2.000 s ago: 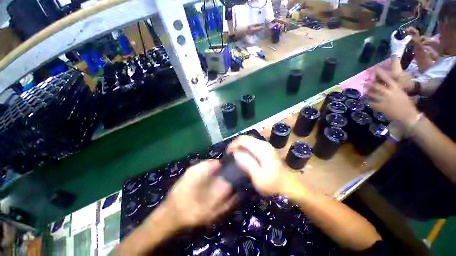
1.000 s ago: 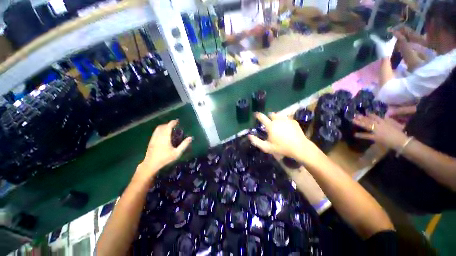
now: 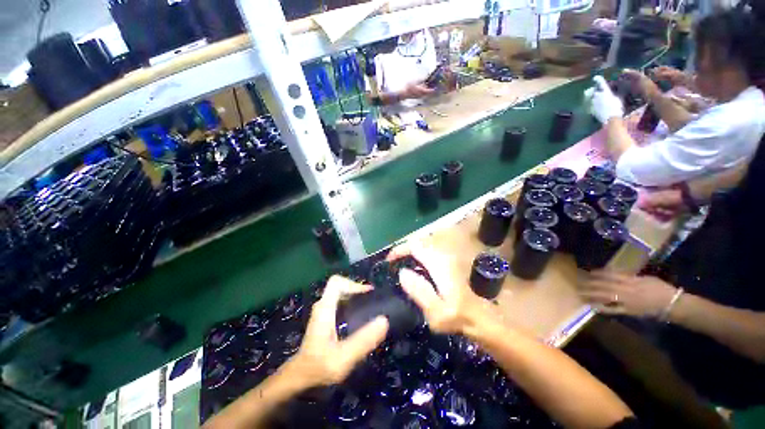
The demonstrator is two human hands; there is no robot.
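My left hand [image 3: 335, 335] and my right hand [image 3: 432, 293], both bare, hold a black cylindrical unit [image 3: 377, 313] between them over the tray. The unit lies tilted on its side, its left part in my left fingers. My right fingers are at its right end, near a dark round edge that I cannot tell apart from the unit or a tray pocket. The glossy black blister tray [image 3: 252, 335] with rows of round pockets lies below my hands. My forearms hide part of it.
Grouped upright black units [image 3: 573, 214] stand on the brown board [image 3: 537, 306] at right, beside a neighbour's hand [image 3: 625, 293]. Spaced units stand on the green conveyor belt [image 3: 386, 191] behind a white perforated upright [image 3: 294, 109]. Stacked black trays [image 3: 75, 218] are at left, printed sheets [image 3: 155, 398] below.
My hands, apart over the belt and the tray's far edge one second ago, have come together over the tray with a unit. A unit on the belt now shows behind the upright. The neighbour's near hand has moved lower.
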